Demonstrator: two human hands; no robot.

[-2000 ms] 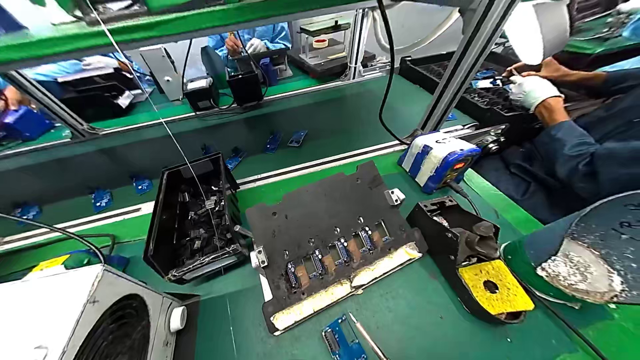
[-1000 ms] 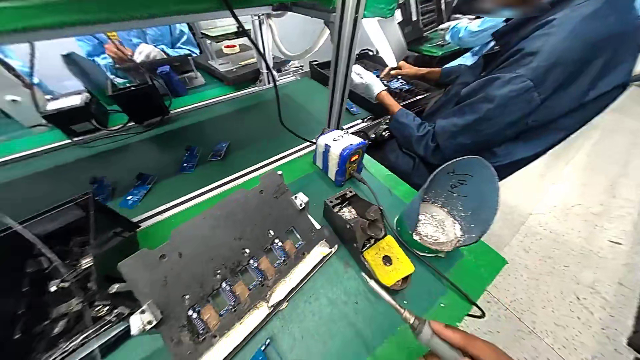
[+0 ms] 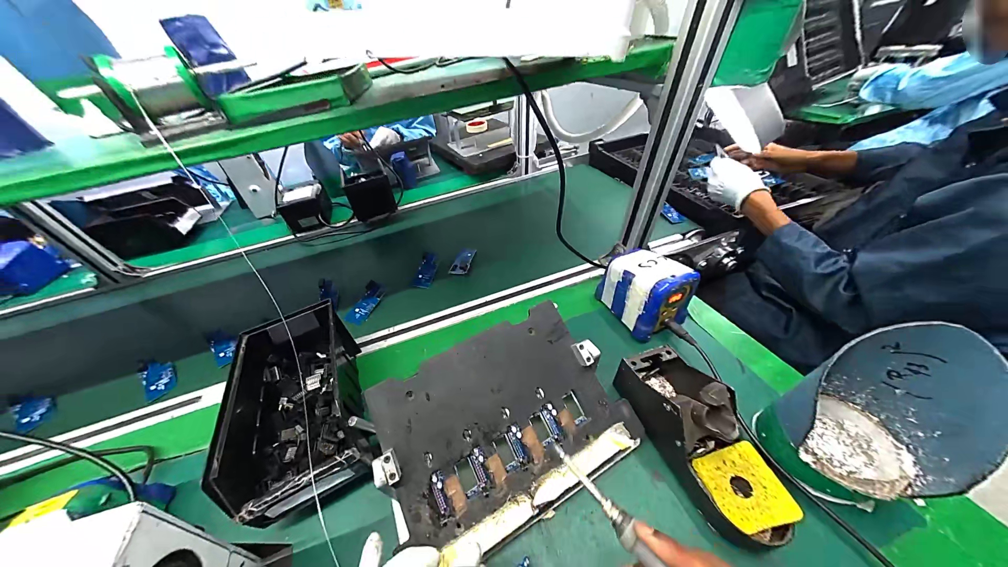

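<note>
My right hand, at the bottom edge, is closed on the handle of a soldering iron. The iron's tip is at the blue circuit boards set in slots of a black fixture plate. My left hand, in a white glove and mostly cut off, is at the plate's lower left edge; what it holds cannot be told. A solder wire runs down from a spool on the shelf, over a black bin of small connectors, toward the left hand.
At right stand a soldering station, an iron holder with a yellow sponge and a tub of solder dross. Blue boards lie on the line behind. A co-worker's gloved hand is at the upper right. A grey fan unit sits lower left.
The soldering iron has moved from beside the sponge holder to the boards in the black plate. A gloved left hand now shows at the bottom. The view has swung back left.
</note>
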